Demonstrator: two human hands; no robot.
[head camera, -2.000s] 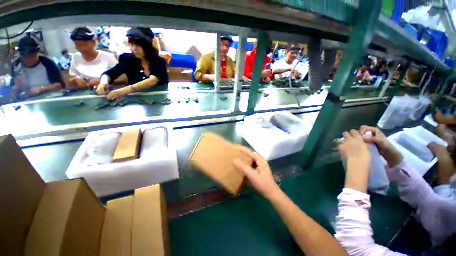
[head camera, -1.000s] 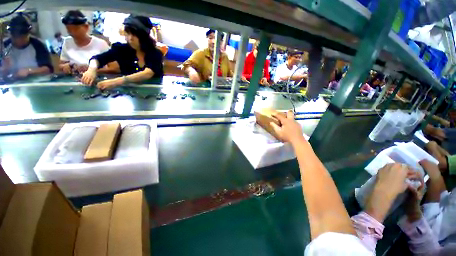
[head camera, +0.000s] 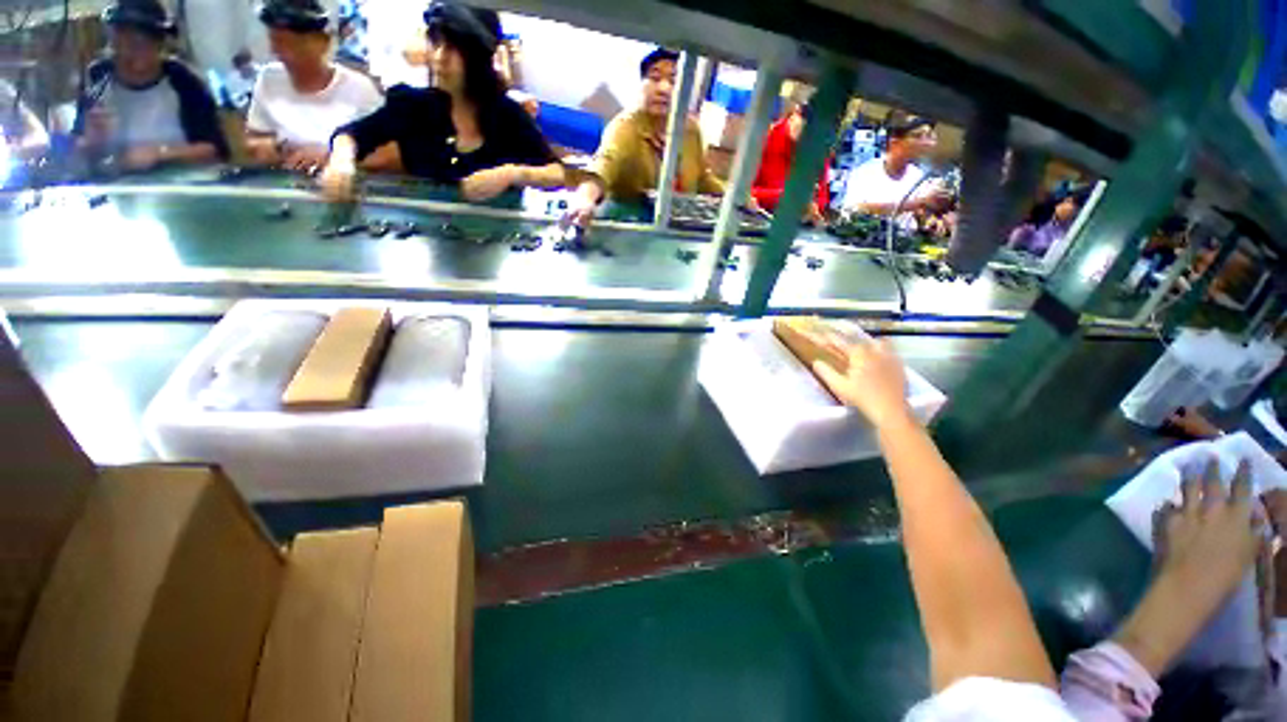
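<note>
My right hand (head camera: 864, 372) reaches over the right white foam tray (head camera: 798, 440). Its palm is down and its fingers are spread on the right part of a narrow brown box (head camera: 798, 336), which lies in that tray, partly hidden by the hand. A second foam tray (head camera: 325, 454) at the left holds two greyish bagged rounded products (head camera: 254, 361) with a brown box (head camera: 339, 358) between them. More brown boxes (head camera: 424, 607) stand at the lower left. My left hand is not in view.
The trays lie on the dark green conveyor (head camera: 607, 409) behind the green bench (head camera: 706, 635). A slanted green post (head camera: 1052, 317) stands right of my hand. A neighbour's hand (head camera: 1207, 543) is on white material at the right. Seated people face the far line.
The brown box was carried from above the bench to the right tray and now lies lower in it. My fingers have flattened over it. The view has shifted.
</note>
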